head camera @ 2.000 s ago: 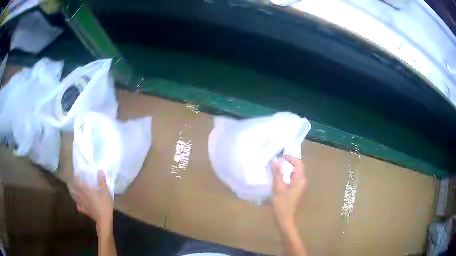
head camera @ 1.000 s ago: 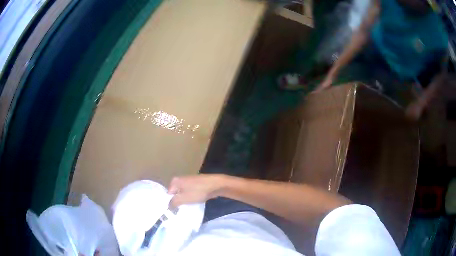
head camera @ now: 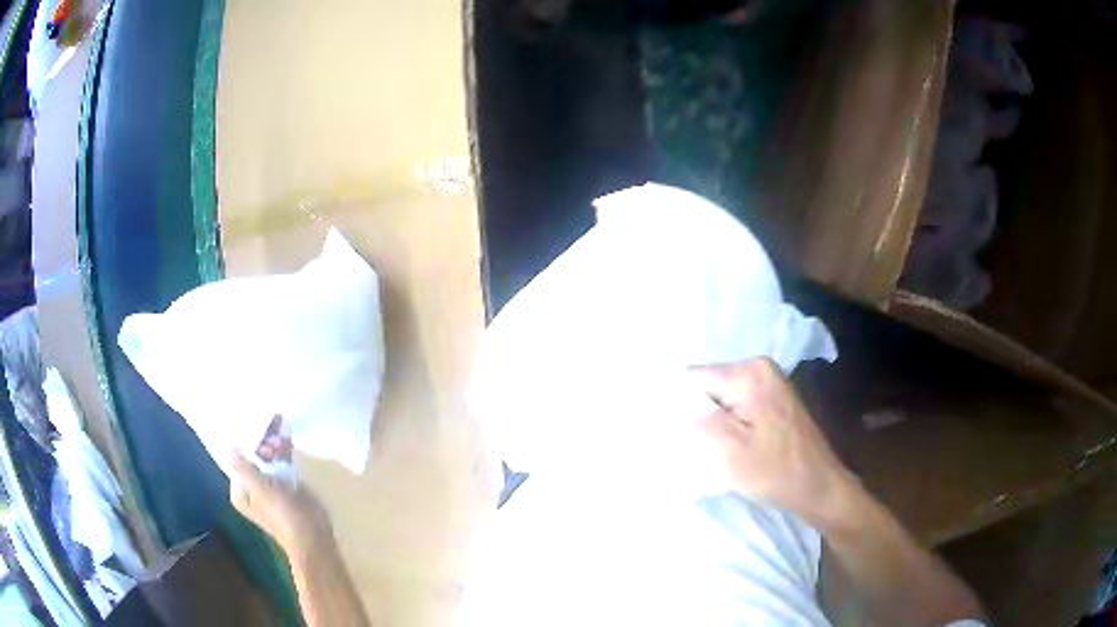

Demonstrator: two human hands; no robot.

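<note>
A white wrapped item with pointed corners is over the left part of the cardboard-covered bench. My left hand holds it at its lower edge. A second, larger-looking white wrapped item is right of the bench edge, in front of my white clothing. My right hand grips its lower right side. The glare hides where this bundle ends and the clothing starts.
The taped cardboard bench cover runs away from me, with a green frame edge on its left. A large open brown carton stands at the right, with whitish bundles inside. Crumpled white bags lie at the far left.
The view has turned further right. The right-hand item has moved off the bench towards the large carton. The left-hand item and my left hand have come fully into view. The other person is no longer seen.
</note>
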